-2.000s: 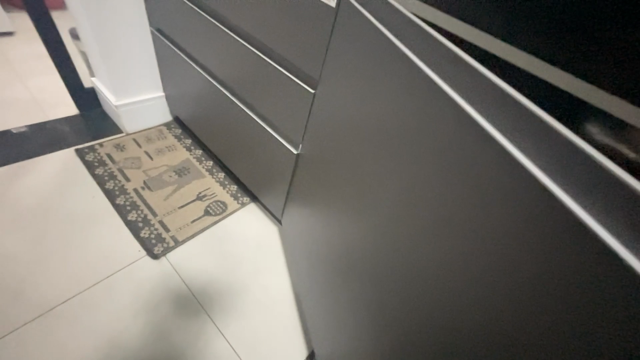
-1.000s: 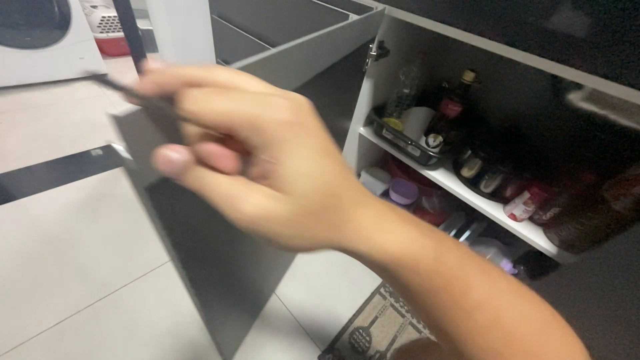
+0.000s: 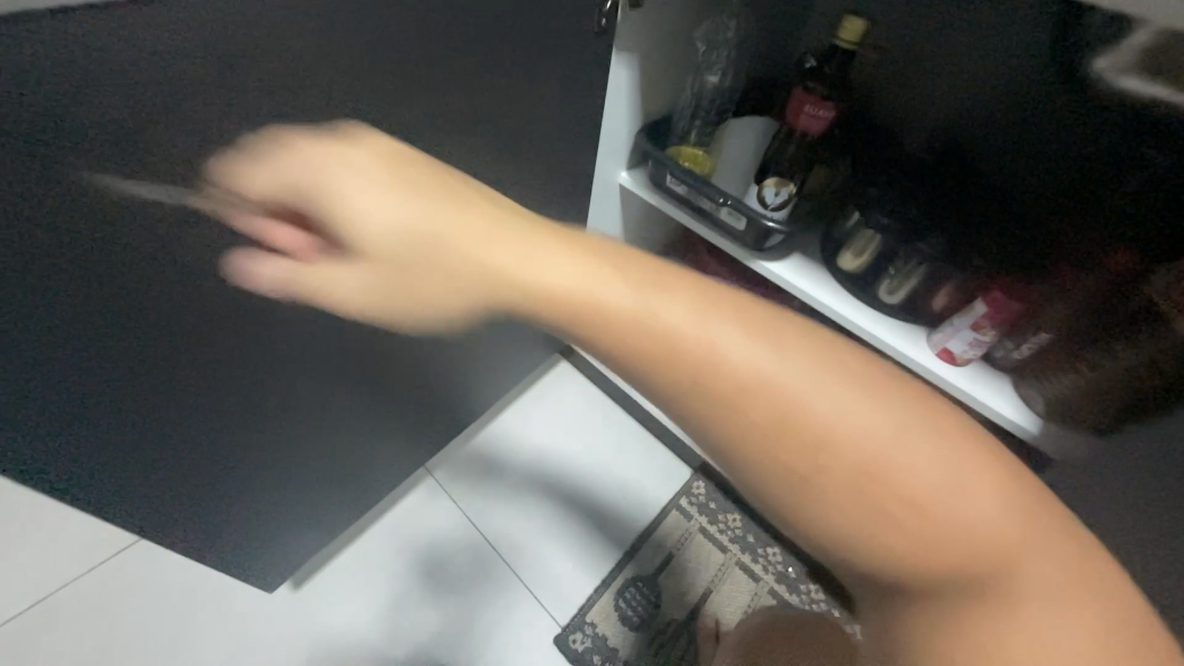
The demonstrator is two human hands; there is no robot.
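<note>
My right hand (image 3: 361,231) reaches in from the lower right and is shut on a thin, elongated object (image 3: 153,190), too blurred to identify. It hovers in front of the dark cabinet door (image 3: 324,416), which stands open. To the right of my forearm, the white cabinet shelf (image 3: 832,301) holds a black plastic tray (image 3: 708,199) with a dark bottle (image 3: 814,120) with a yellow cap and a clear bottle (image 3: 708,83). My left hand is out of view.
A round black holder (image 3: 879,264) and a red and white container (image 3: 976,328) stand farther right on the shelf. Below, a patterned mat (image 3: 638,592) lies on white floor tiles (image 3: 490,546). A rounded bit of bare skin (image 3: 786,638) shows at the bottom edge.
Two seconds ago the cabinet door was closed and no hand showed. One second ago it was open and my right hand held the thin object. The view has shifted a lot.
</note>
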